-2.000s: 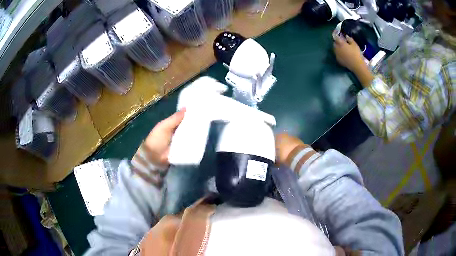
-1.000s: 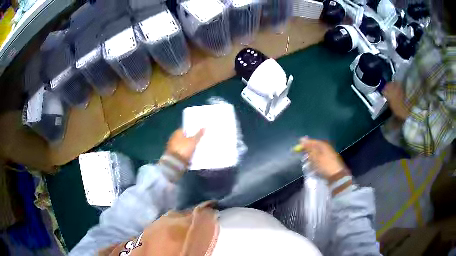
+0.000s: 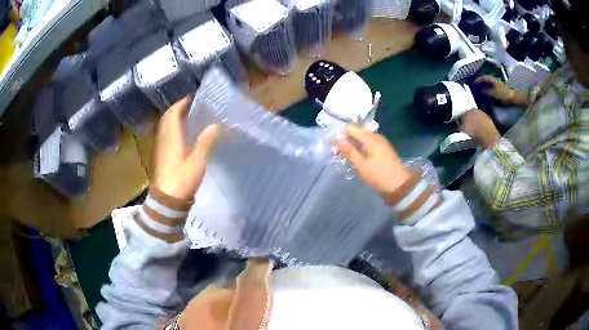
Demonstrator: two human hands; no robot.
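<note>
A clear ribbed air-column bag (image 3: 290,193) is spread in front of me, its upper edge between my hands. My left hand (image 3: 181,148) is at the bag's upper left corner, thumb apart from the fingers; its grip is unclear. My right hand (image 3: 374,158) pinches the bag's upper edge with thumb and fingers. A white shape shows dimly through the bag's lower left; I cannot tell it clearly. A white dome camera with a black head (image 3: 345,93) stands on the green mat just beyond my right hand, its base partly hidden.
Rows of bagged cameras (image 3: 155,71) stand on brown cardboard (image 3: 271,90) at the back left. A white flat-topped piece (image 3: 126,225) lies by my left sleeve. At right, a person in a checked shirt (image 3: 536,161) handles a camera (image 3: 445,102); several more cameras lie behind.
The white unit in my left hand is no longer plainly visible. The bag hanging from my right hand has come up and is spread between both hands. The neighbour's hands have moved onto a camera.
</note>
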